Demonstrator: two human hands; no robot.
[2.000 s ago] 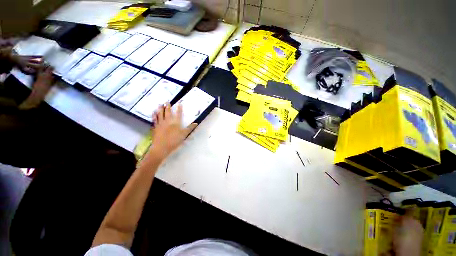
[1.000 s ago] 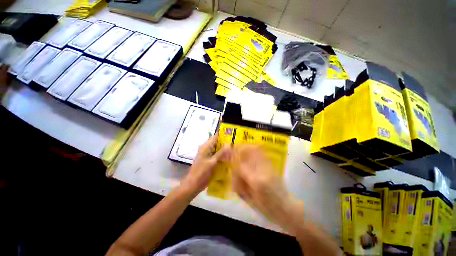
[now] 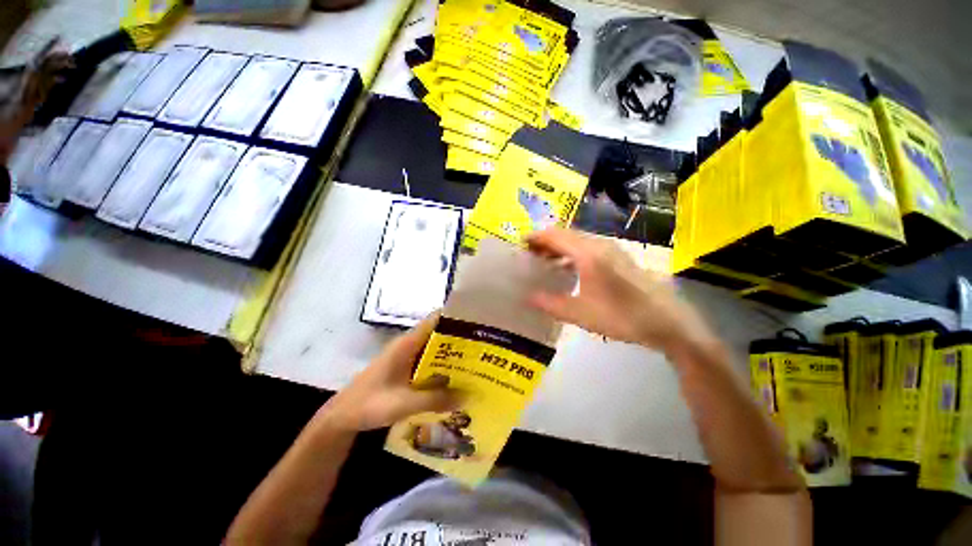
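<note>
A yellow retail box [image 3: 469, 389] with a black top edge is tilted in front of me, its product picture facing up. Its pale grey top flap [image 3: 501, 283] stands open at the far end. My left hand [image 3: 389, 379] holds the box by its left side. My right hand [image 3: 602, 283] is at the flap, fingers spread and slightly blurred; whether it grips the flap is unclear. One white-topped inner tray box [image 3: 412, 263] lies flat on the table, just beyond my left hand. Flat yellow cartons [image 3: 530, 195] lie beyond the flap.
Inner tray boxes [image 3: 247, 203] lie in two rows at left. Fanned flat cartons [image 3: 501, 80] and a bag of hangers [image 3: 645, 75] are at the back. Open cartons [image 3: 831, 160] stand at right, finished boxes [image 3: 805, 411] at front right. Another person's hand [image 3: 37, 80] is at far left.
One inner tray box has moved from the rows to the table before me. My right hand has come from the front right. The yellow box now lies tilted back, its grey flap spread open.
</note>
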